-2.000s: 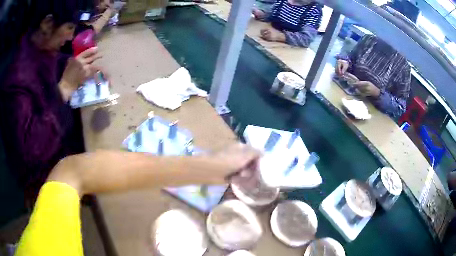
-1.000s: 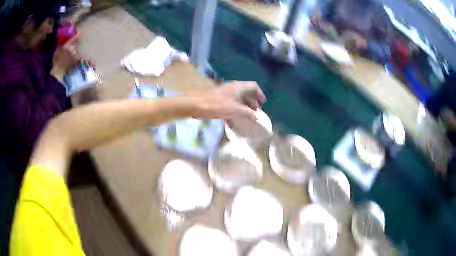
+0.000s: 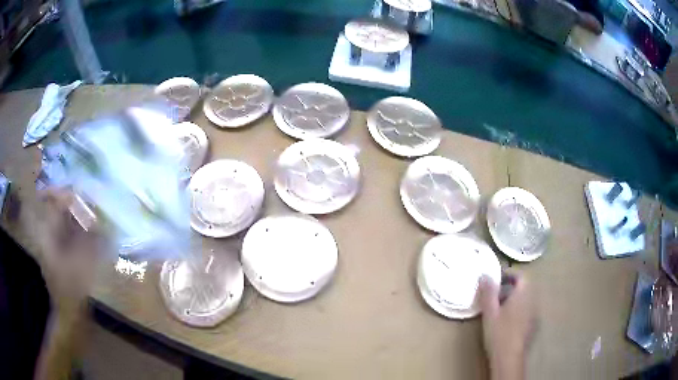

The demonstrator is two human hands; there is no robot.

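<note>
Many round ribbed metal discs lie on the brown bench, such as one in the middle (image 3: 317,177). My left hand (image 3: 70,237), blurred, holds a pale-blue post plate (image 3: 130,178) above the bench at the left. The plate is blurred by motion and partly covers discs behind it. My right hand (image 3: 508,312) is at the lower right rim of a disc (image 3: 457,273), with thumb and fingers touching it; the disc lies about flat.
A disc-on-plate unit (image 3: 371,61) stands on the green belt (image 3: 245,44), with another behind it. A white post plate (image 3: 615,219) lies at the right. A white cloth (image 3: 48,111) lies far left, near a grey upright (image 3: 80,44).
The view has swung right over the discs. My left hand has left the discs by the belt and now has a post plate. My right hand has come into view at a disc.
</note>
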